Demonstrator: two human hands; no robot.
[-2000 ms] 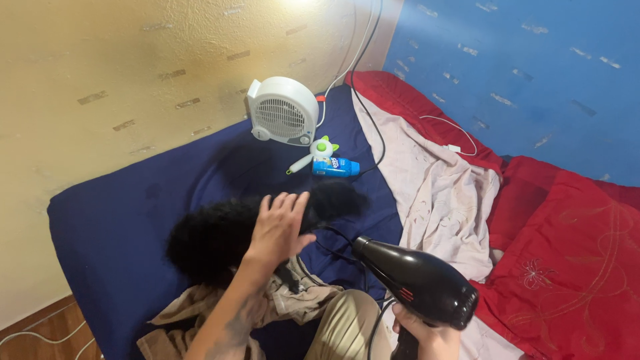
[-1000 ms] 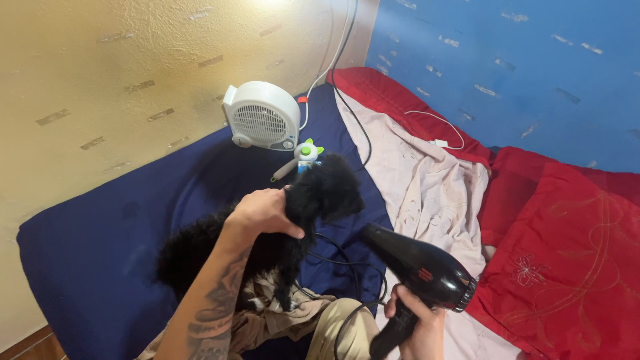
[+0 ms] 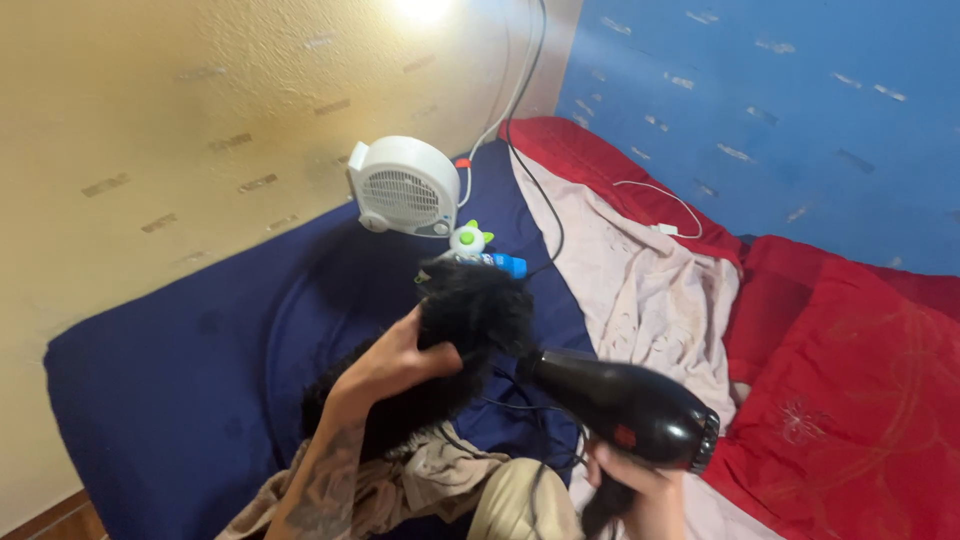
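A black furry dog (image 3: 480, 300) is on the navy bed sheet, its head blurred. My left hand (image 3: 409, 356) grips the dog around the neck, with the thumb toward the dryer. In my right hand (image 3: 634, 480) is the handle of a black hair dryer (image 3: 626, 405); its nozzle points left, close to the dog's head and chest. A beige cloth (image 3: 442, 472) lies bunched under and in front of the dog. Behind its head are a blue bottle (image 3: 510, 264), partly hidden, and a white and green pet brush (image 3: 468, 238).
A white fan heater (image 3: 405, 187) stands near the yellow wall. Dark cords (image 3: 551, 202) run down from the corner and loop beside the dog. Pink cloth (image 3: 637, 277), red bedding (image 3: 847, 390) and a white cable with a plug (image 3: 664, 229) lie at the right.
Two seconds ago my left hand lay over the dog's blurred dark fur; now it grips the neck. The dog's head has come up, and the dryer's nozzle is closer to it.
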